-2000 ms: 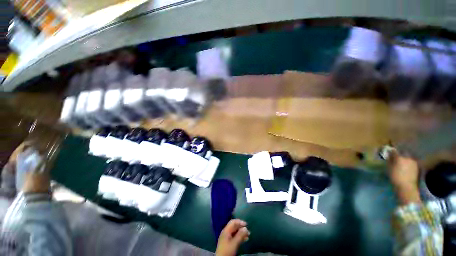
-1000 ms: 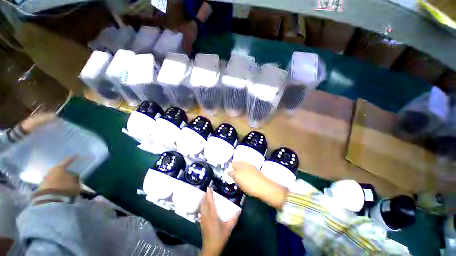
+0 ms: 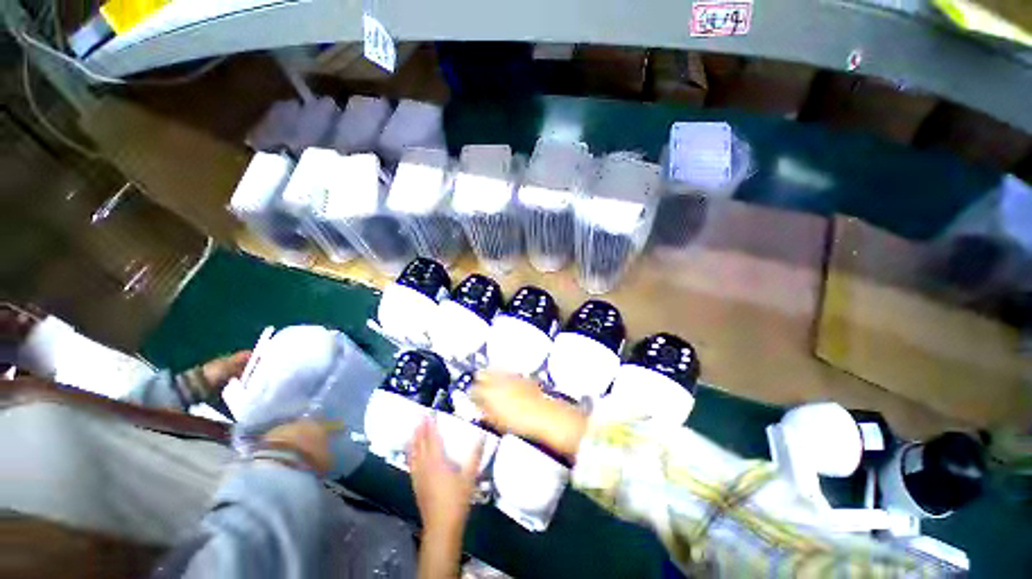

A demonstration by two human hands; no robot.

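Observation:
Dome security cameras with black heads and white LED dots stand in two rows on the green mat. The back row (image 3: pixel 594 339) has several; the front row (image 3: pixel 413 379) has three. My left hand (image 3: pixel 444 481) is at the near side of the middle front-row camera (image 3: pixel 462 439), its fingers against the white body. My right hand (image 3: pixel 521 409) reaches over from the right in a plaid sleeve and holds the same camera's black head. The head is mostly hidden by my fingers. The rightmost front camera (image 3: pixel 532 481) lies beside it.
A neighbour's hands (image 3: pixel 300 441) hold a clear plastic shell with a white thing in it, close left. Plastic shells (image 3: pixel 487 204) stand behind on cardboard (image 3: pixel 747 271). Two larger cameras (image 3: pixel 820 441) are at the right. A shelf edge (image 3: pixel 566 23) crosses the top.
Both my hands have moved left along the front row, from its right end to the middle camera. The neighbour's shell has come nearer the rows. The back row's left-end camera is gone from its place.

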